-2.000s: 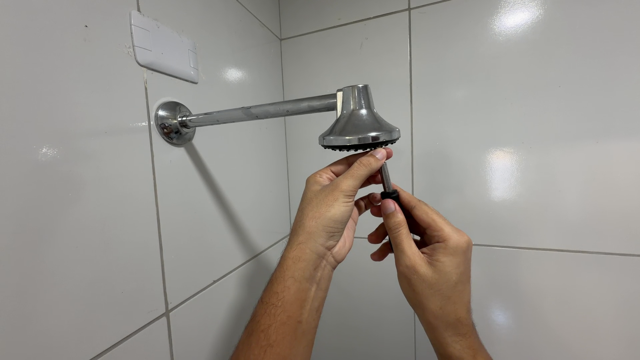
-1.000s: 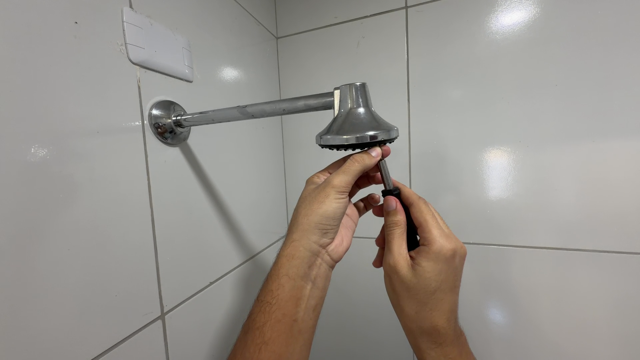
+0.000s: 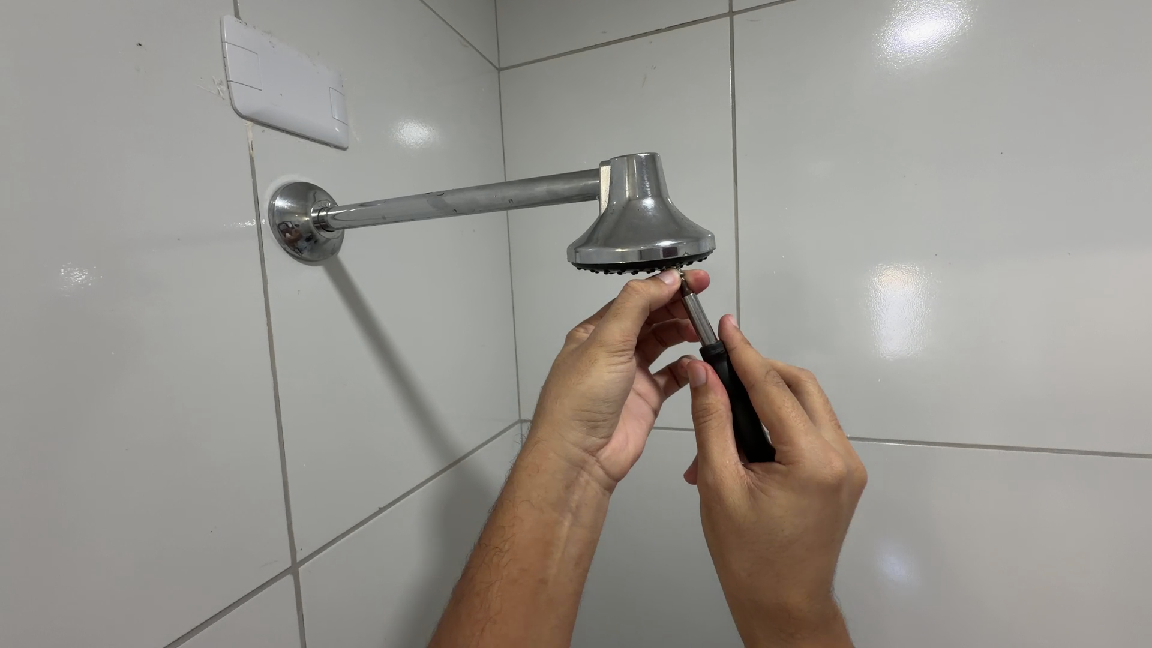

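Observation:
A chrome shower head [image 3: 641, 220] with a black nozzle face points downward at the end of its arm. Just under the right part of that face, my left hand [image 3: 621, 378] pinches thumb and fingers around the tip of a screwdriver [image 3: 742, 405]; whether a screw sits there is too small to tell. My right hand [image 3: 778, 450] holds the screwdriver's black handle, with the thumb on one side and the fingers on the other. The metal shaft slants up and left toward the nozzle face.
The chrome shower arm [image 3: 468, 200] runs from a round wall flange [image 3: 306, 223] on the left wall. Above it is a white plastic cover plate [image 3: 286, 85]. Glossy tiled walls [image 3: 990, 360] meet in a corner behind the shower head.
My right hand has shifted its fingers on the screwdriver handle, and more of the black handle shows between thumb and fingers. My left hand stays under the shower head.

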